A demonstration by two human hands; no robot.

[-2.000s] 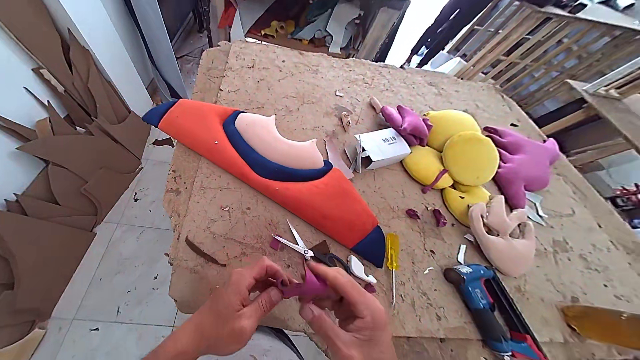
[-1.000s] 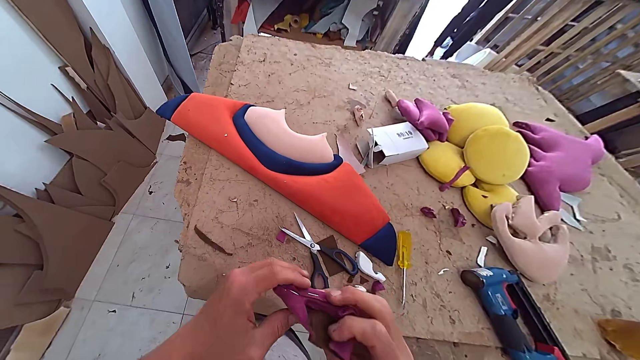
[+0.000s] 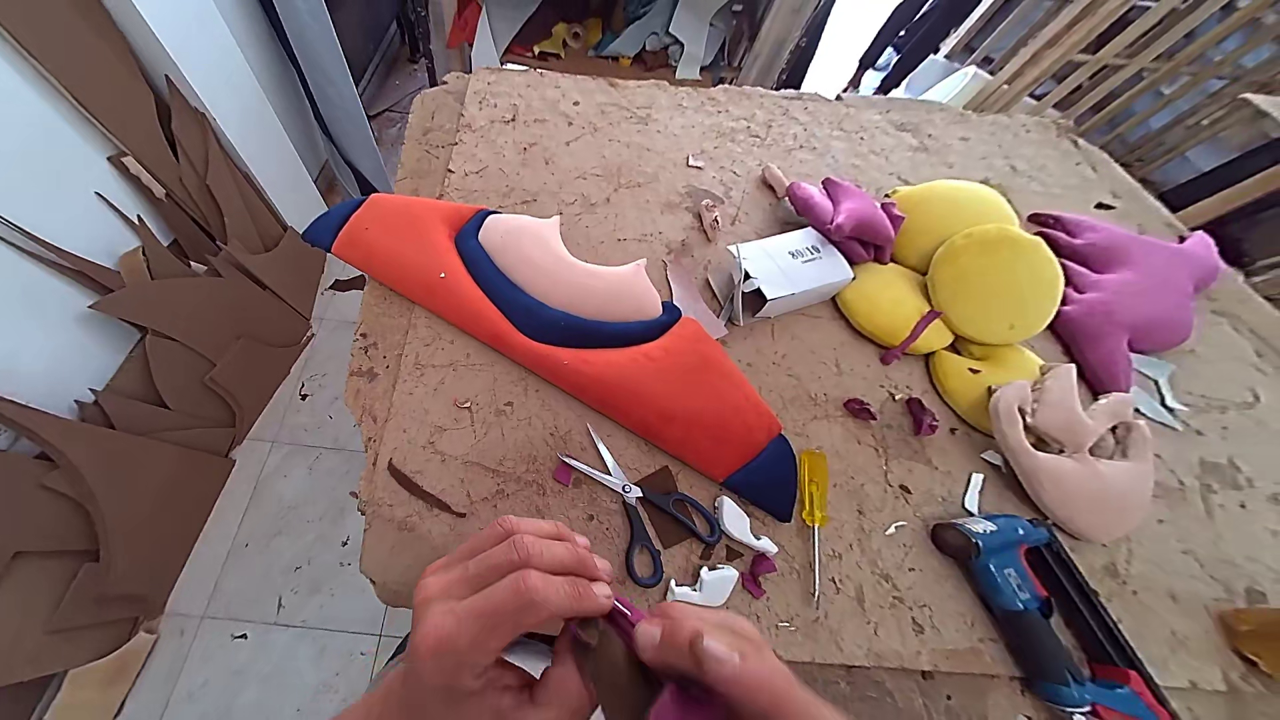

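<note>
My left hand point(image 3: 510, 610) and my right hand point(image 3: 710, 655) meet at the table's near edge, both pinching a magenta fabric piece point(image 3: 628, 612) with a brown backing. Their fingertips partly hide it. Just above them lie scissors point(image 3: 630, 490) with dark handles, blades apart, over a brown scrap. Beside these are two small white plastic pieces point(image 3: 705, 586) and a yellow-handled screwdriver point(image 3: 814, 490). Beyond the scissors lies a long orange padded panel point(image 3: 640, 385) with navy ends and a pale pink inset point(image 3: 570, 270).
Yellow padded discs point(image 3: 995, 283), magenta padded shapes point(image 3: 1130, 290) and a pale pink padded piece point(image 3: 1075, 465) lie at the right. A white carton point(image 3: 790, 275) stands left of them. A blue staple gun point(image 3: 1030, 600) lies at the near right. Brown sheet offcuts point(image 3: 210, 310) lean at the left.
The magenta piece, spread between both hands a second ago, is now mostly hidden, and its brown backing shows below my fingers. My hands have drawn closer together around it.
</note>
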